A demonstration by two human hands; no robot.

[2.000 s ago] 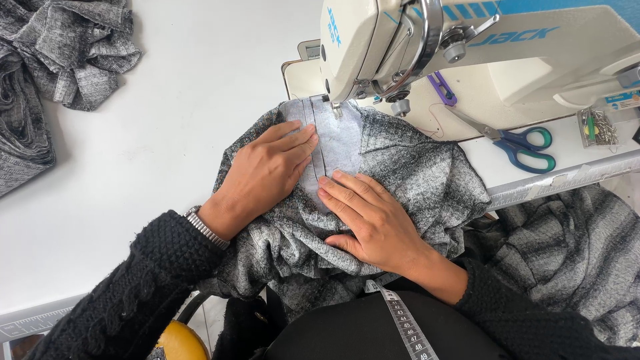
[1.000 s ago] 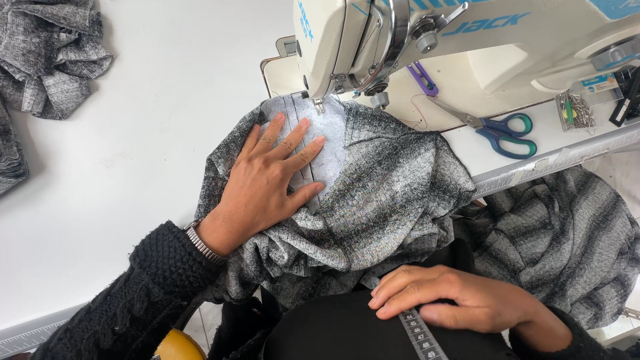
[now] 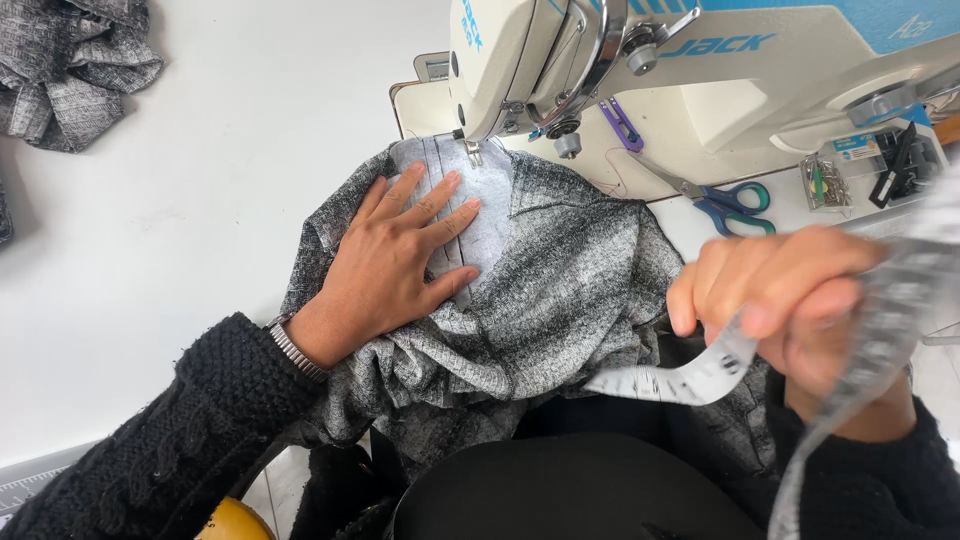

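My left hand point(image 3: 397, 262) lies flat with fingers apart on a grey and black knit garment point(image 3: 570, 277), over its pale grey inset piece point(image 3: 484, 214) with dark seam lines. The top of that piece is by the presser foot point(image 3: 473, 154) of a Jack sewing machine point(image 3: 720, 45). At the right, my right hand point(image 3: 780, 300) is closed on a tape measure point(image 3: 697, 379), blurred by motion. One end of the tape hangs toward the garment, and the rest loops down past my wrist.
Scissors with blue and green handles point(image 3: 724, 202) rest right of the garment. Purple thread snips point(image 3: 621, 124) lie on the machine bed. Beyond the scissors is a clear box of pins point(image 3: 825, 184). More grey fabric point(image 3: 75, 71) is bunched on the white table point(image 3: 187, 195) at the upper left.
My right hand first left the garment for the tape measure at my lap, then rose to the right with the tape in it. My left hand has stayed on the pale piece, its fingers now spread.
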